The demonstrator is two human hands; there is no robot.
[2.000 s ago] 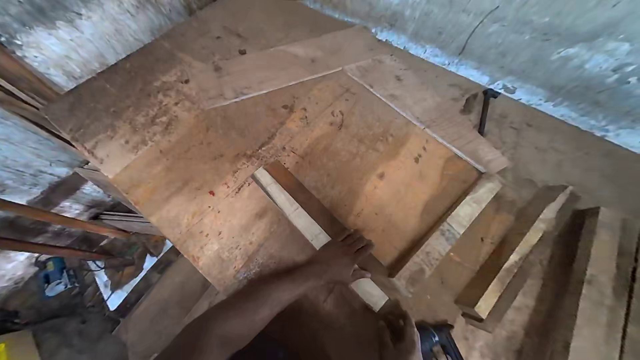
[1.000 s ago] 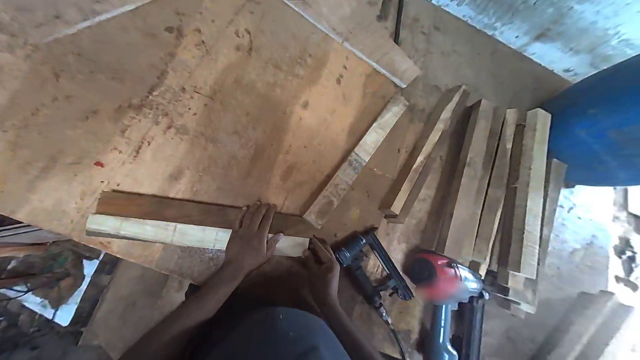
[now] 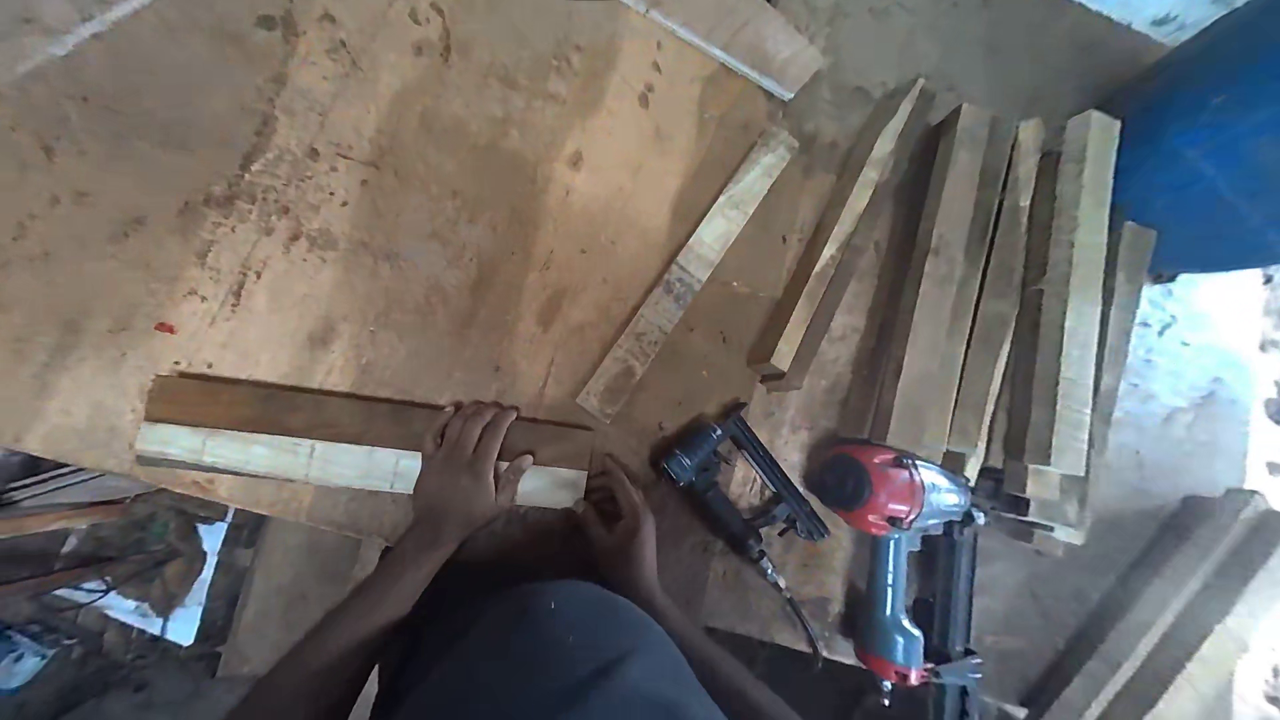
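Note:
Two wood strips lie side by side along the near edge of the plywood table: a dark brown strip (image 3: 300, 405) and a pale strip (image 3: 290, 462). My left hand (image 3: 465, 460) rests over both, its fingers on the dark strip and its thumb on the pale one. My right hand (image 3: 618, 515) touches the right ends of the strips with bent fingers. Just right of it lies a black pneumatic stapler (image 3: 740, 480) with a hose fitting. Farther right is a red and grey pneumatic nailer (image 3: 895, 560). A single pale batten (image 3: 690, 275) lies slanted beyond my hands.
Several wooden battens (image 3: 940, 290) lie in a row at the right, beside a blue drum (image 3: 1200, 150). A flat board (image 3: 745, 45) lies at the far edge. The plywood table (image 3: 420, 230) has stains. More timber (image 3: 1150, 600) sits at the lower right.
The view has swung right, bringing the nailer and drum in. Two seconds ago the strips lay slanted under one hand; now they lie along the near edge with both hands at them.

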